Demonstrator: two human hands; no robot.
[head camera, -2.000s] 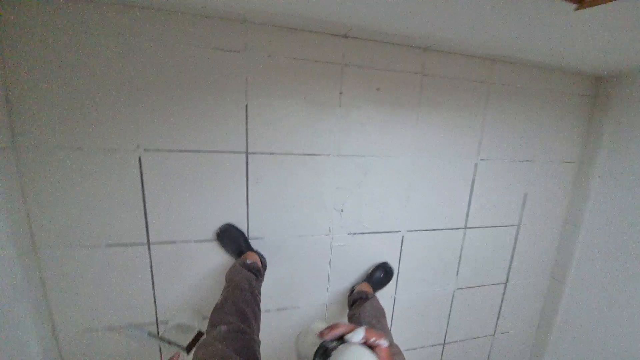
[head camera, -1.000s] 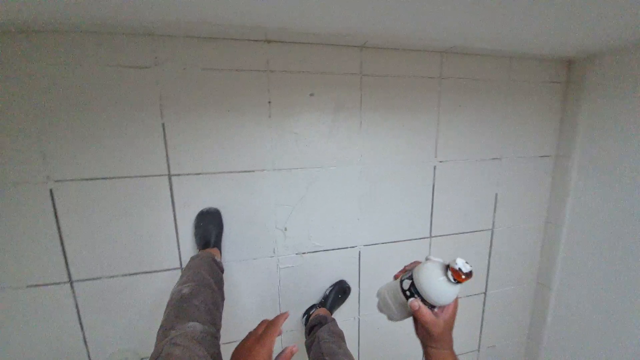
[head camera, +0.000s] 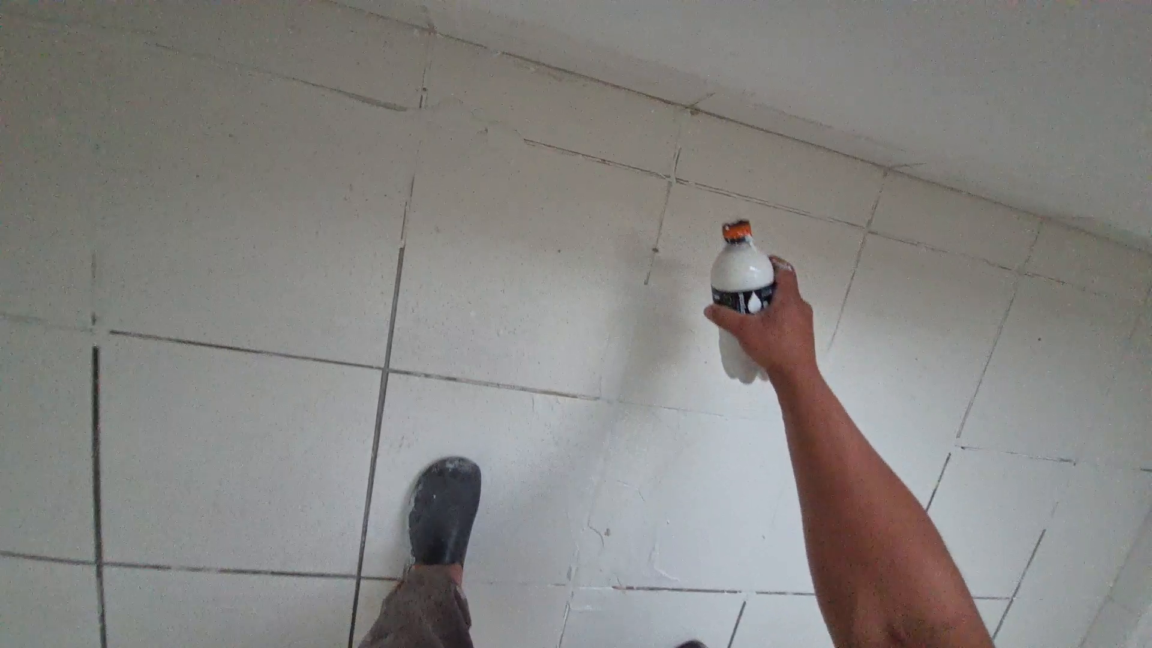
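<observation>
My right hand reaches out from the lower right and grips a plastic bottle around its middle. The bottle holds a white substance and has a black label band with a white drop mark and an orange cap smeared with white. It is held upright or nearly so over the tiled floor; whether its base touches the tiles cannot be told. Some joints between the white tiles are dark, while others look pale or filled. My left hand is outside the view.
A dark shoe on my foot and a brown trouser leg are at the bottom, left of centre. The tip of the other shoe shows at the bottom edge. A white wall borders the floor along the top.
My right hand has carried the bottle forward, away from my body, with the arm now stretched out. My left hand, seen at the bottom a second ago, has left the view. The view has shifted.
</observation>
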